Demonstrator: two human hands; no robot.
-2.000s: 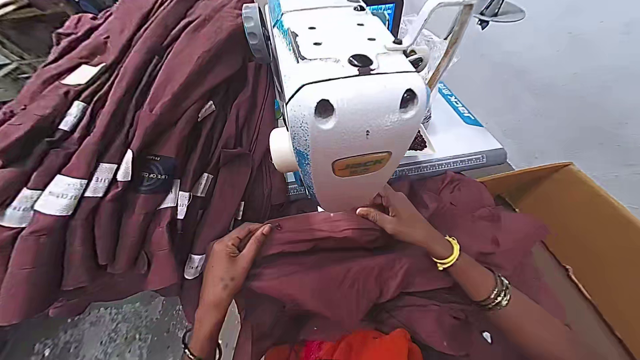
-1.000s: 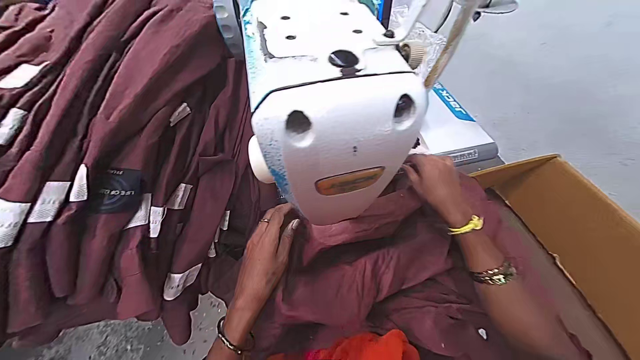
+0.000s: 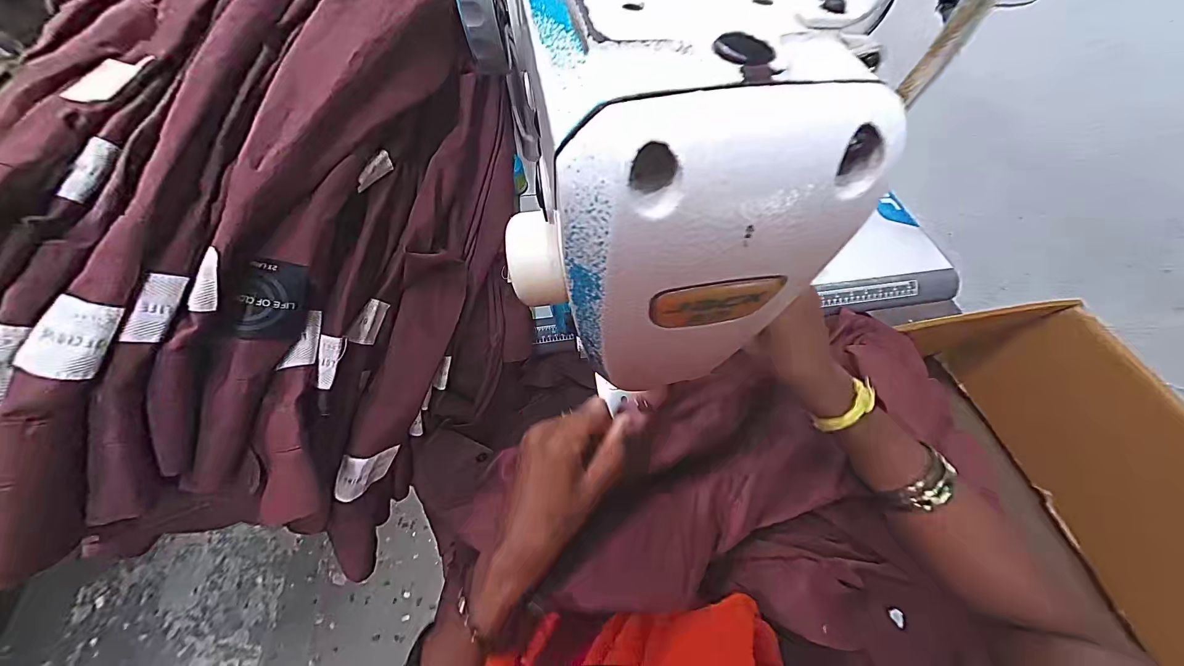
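A white sewing machine head (image 3: 721, 222) bearing the Jack name stands over a maroon garment (image 3: 666, 527). My left hand (image 3: 564, 472) is just below the machine's lower end, its thumb and fingertips together at a small white piece (image 3: 612, 396) by the cloth; whether they pinch it is blurred. Behind the machine head's right side, my right hand (image 3: 786, 342) reaches in over the maroon cloth; its fingers are hidden. The needle and presser foot are out of sight behind the head. A yellow band circles my right wrist.
Many maroon garments (image 3: 361, 259) with white labels lie heaped at the left. A cardboard box (image 3: 1073, 416) stands at the right, beside the machine's white bed (image 3: 888, 268). Orange-red cloth (image 3: 694, 638) shows at the bottom edge. Speckled floor (image 3: 231, 592) is visible at lower left.
Two seconds ago both hands held the garment's edge in front of the machine. My right hand has since gone behind the machine head, and my left hand has come in below it.
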